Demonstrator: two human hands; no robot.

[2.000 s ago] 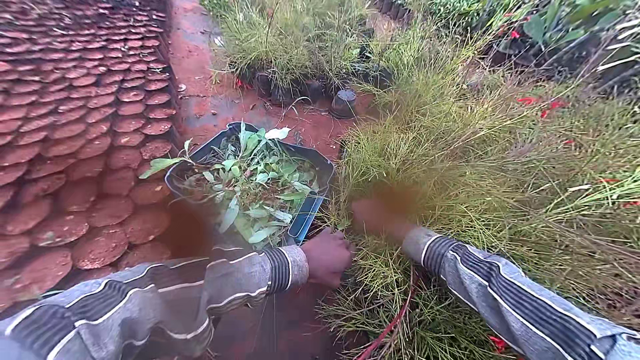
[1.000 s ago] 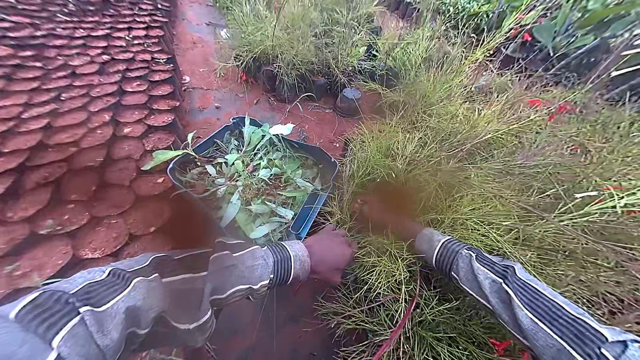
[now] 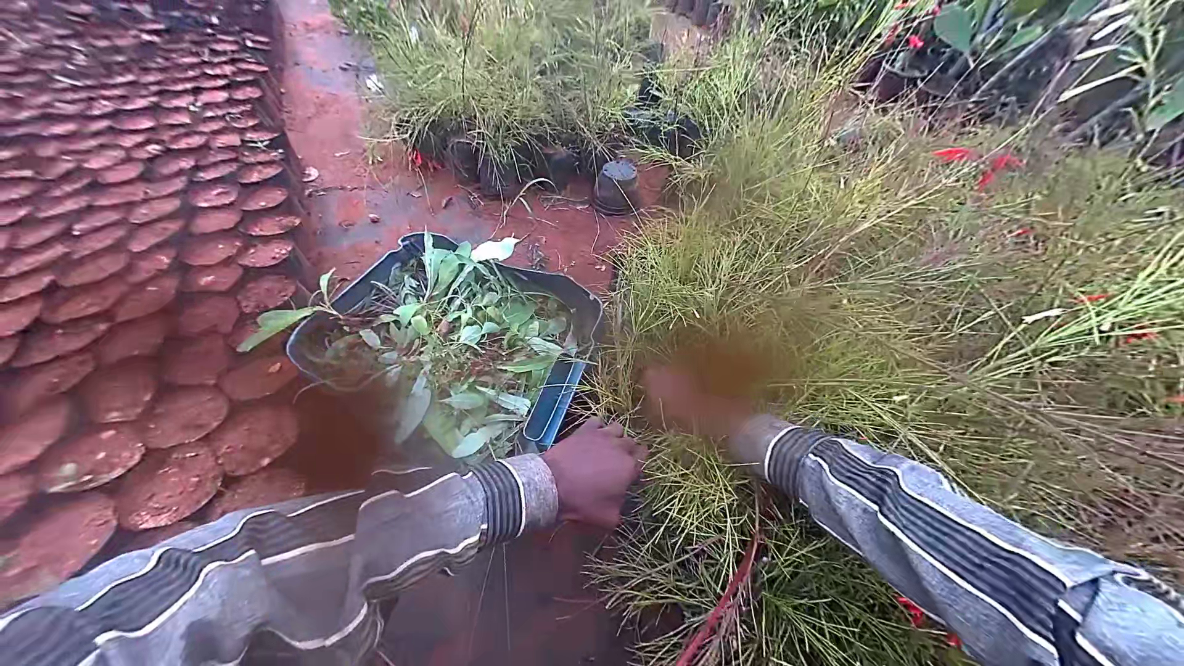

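My left hand [image 3: 595, 472] is at the lower centre, knuckles up, beside the near right corner of a cut blue plastic container [image 3: 555, 402]. Its fingers reach toward the edge of the fine-leaved green plants [image 3: 731, 277]; whether they grip anything is hidden. My right hand [image 3: 694, 398] is among those plants, a little farther right, partly covered by a brown blur, so its fingers cannot be made out. Pulled leafy plants [image 3: 462, 324] fill the container, and one sprig hangs over its left rim.
Rows of round, soil-filled pots [image 3: 176, 407] cover the left side. A small black pot [image 3: 617, 188] stands beyond the container, near more potted plants [image 3: 518, 74]. Wet red soil [image 3: 333, 139] runs between them. A reddish stem [image 3: 726, 597] lies at the lower right.
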